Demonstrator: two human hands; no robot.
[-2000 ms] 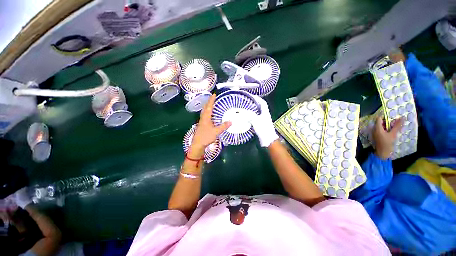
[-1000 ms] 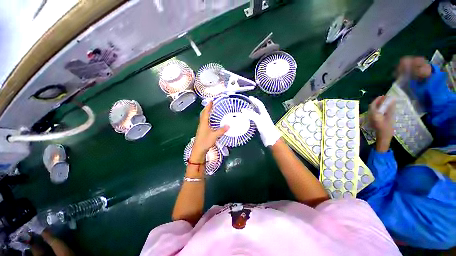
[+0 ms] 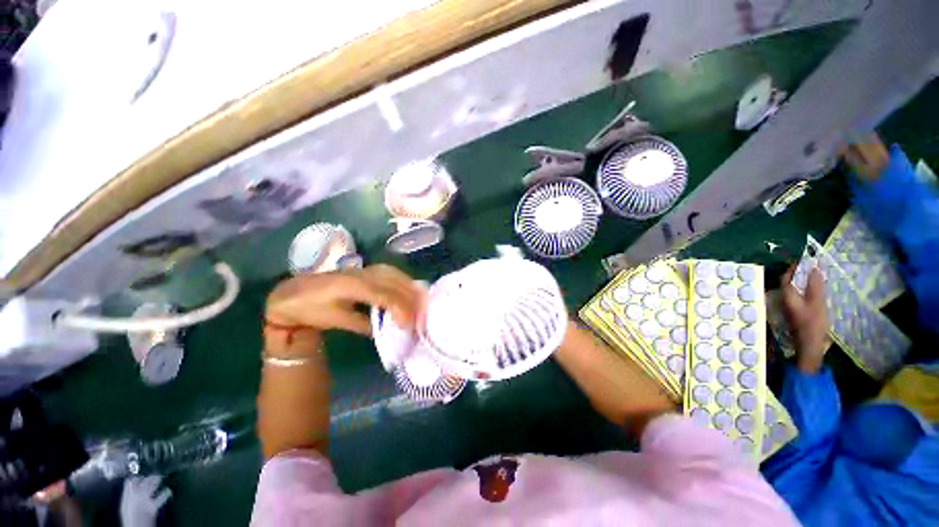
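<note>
A white clip fan point(image 3: 492, 317) is held up in front of me, its rounded ribbed rear housing facing the camera. My left hand point(image 3: 345, 296), bare with a red cord and pale bracelet, has its fingers bent over the clip part at the fan's left side. My right forearm reaches the fan's right edge; the right hand is hidden behind the fan or blends with it, so its grip does not show. Another fan point(image 3: 430, 385) lies just below the held one, partly covered, with its ribbed grille showing.
Several clip fans lie on the green belt point(image 3: 309, 412), two side by side point(image 3: 557, 217) at the back. Yellow-edged sticker sheets point(image 3: 724, 345) are stacked at right. A neighbour's blue-sleeved arms point(image 3: 808, 412) are at far right. A pale rail point(image 3: 340, 154) crosses behind; a plastic bottle point(image 3: 170, 451) lies at left.
The held fan has turned from its front grille to its rear housing. My left hand has moved from the grille's edge to the clip side. The camera view has shifted.
</note>
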